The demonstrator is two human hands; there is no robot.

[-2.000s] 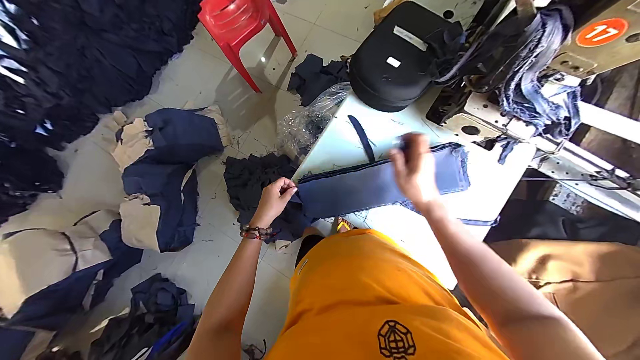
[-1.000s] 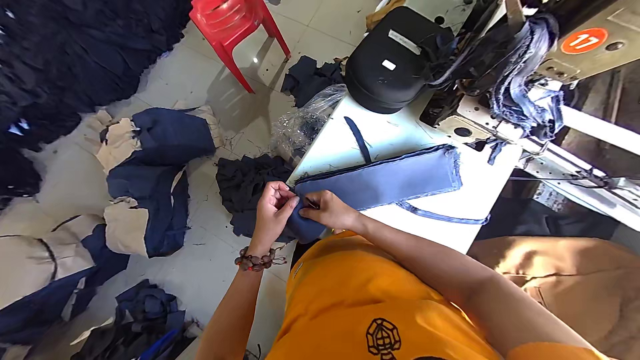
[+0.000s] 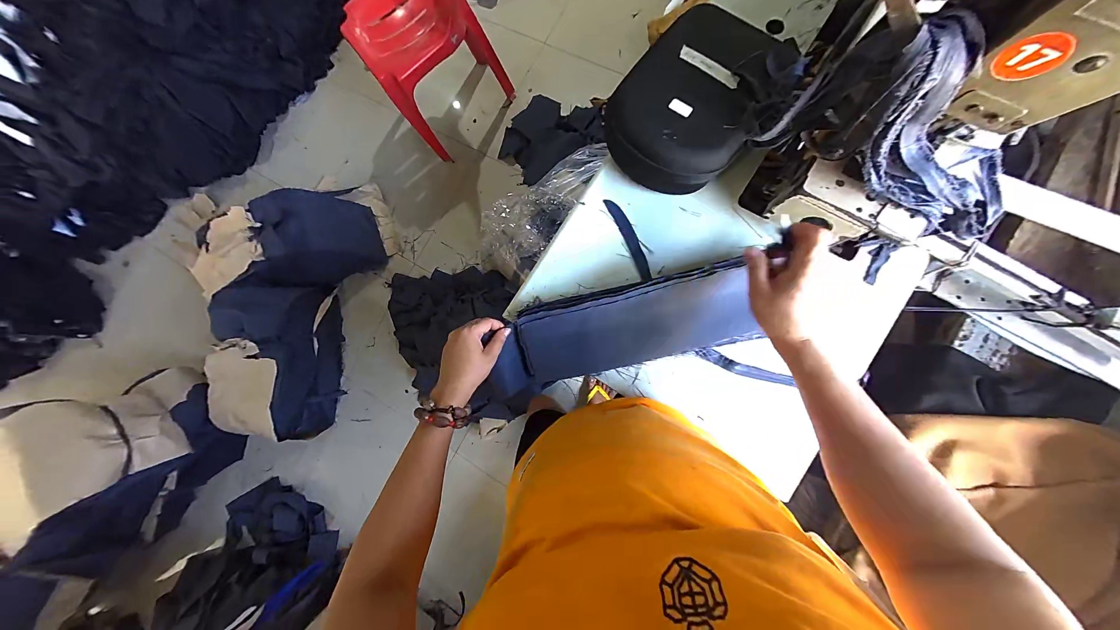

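A long stack of navy fabric strips (image 3: 639, 319) lies across the corner of the pale work table (image 3: 569, 254). My left hand (image 3: 472, 354) pinches the fabric at the stack's left end, where a piece hangs over the table edge. My right hand (image 3: 787, 280) is over the stack's right end with its fingers curled on the upper corner; whether it grips the cloth there is hard to tell. A narrow dark strip (image 3: 627, 236) lies above the stack, and another navy strip (image 3: 744, 369) lies below it.
An industrial sewing machine (image 3: 1024, 79) with hanging fabric strips (image 3: 910, 131) stands at the upper right, beside a black zip case (image 3: 678, 105). A red plastic chair (image 3: 411, 44), a clear plastic bag (image 3: 534, 210) and fabric bundles (image 3: 297, 271) are on the floor; a brown bundle (image 3: 1024, 490) sits at right.
My right hand has moved from beside my left hand to the right end of the stack. My left hand stays at the left end.
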